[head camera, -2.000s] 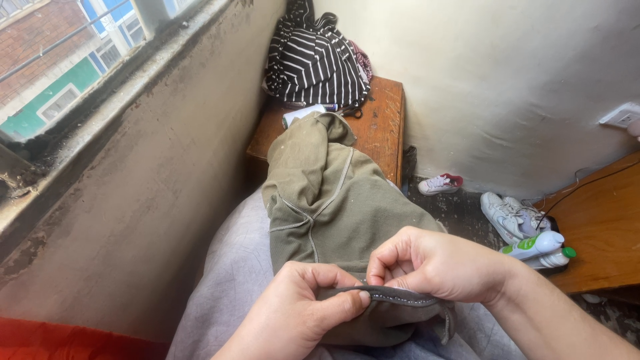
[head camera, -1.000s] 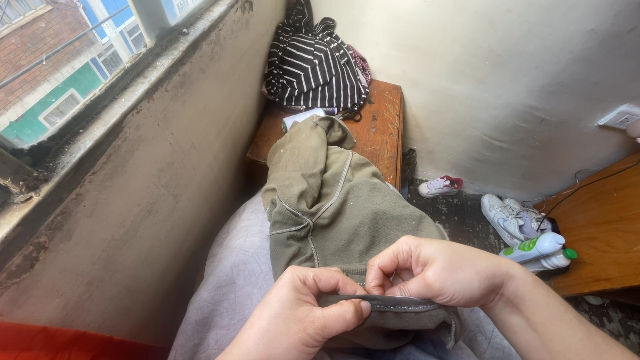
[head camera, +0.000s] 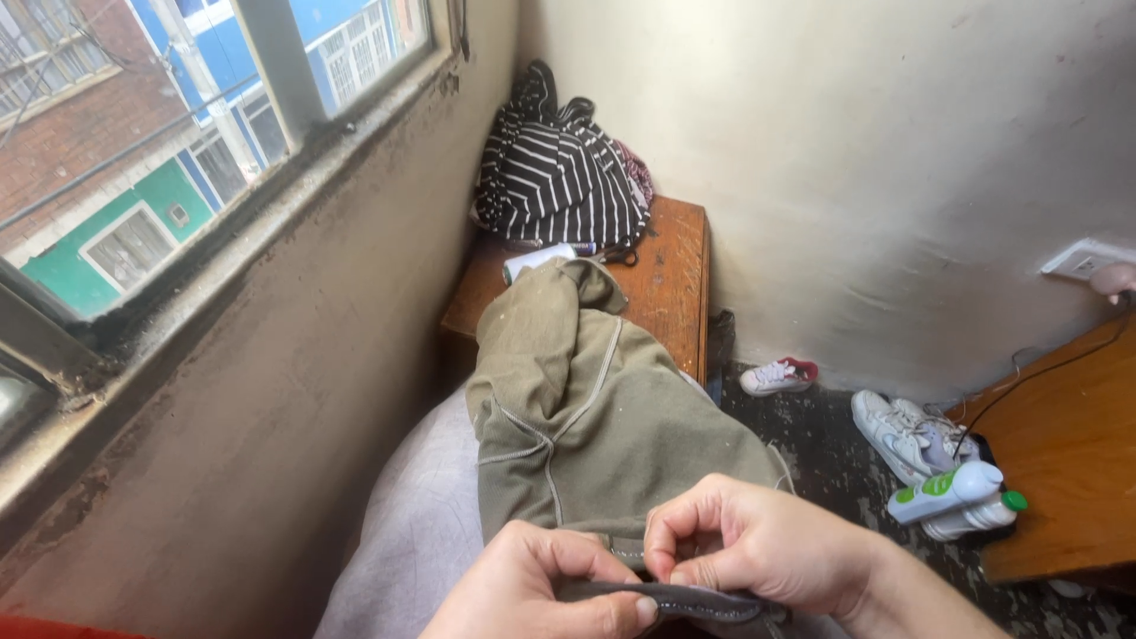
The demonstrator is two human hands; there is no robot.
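Observation:
An olive-green knit garment with pale overlocked seams [head camera: 621, 426] lies over a grey-lilac cloth [head camera: 413, 524]. At the bottom of the view, my left hand [head camera: 550, 586] pinches the garment's dark folded edge [head camera: 701, 603] between thumb and forefinger. White stitches run along this edge. Just to the right, my right hand [head camera: 754, 550] has its fingertips closed together at the same edge. Whether they hold a needle or thread cannot be seen. Farther off, a white thread spool [head camera: 537, 261] and dark-handled scissors [head camera: 619, 256] rest on the wooden table.
The wooden table [head camera: 679, 266] bears a black-and-white striped cloth bundle [head camera: 564, 182]. A window sill [head camera: 293, 209] runs along the left. On the floor at right are a small white-and-red shoe [head camera: 777, 376], white sneakers [head camera: 901, 435] and plastic bottles [head camera: 945, 493] beside wooden furniture [head camera: 1056, 444].
Both hands stay at the garment's edge, with the fingers slightly shifted. A bit of white stitching on the garment now shows between my hands.

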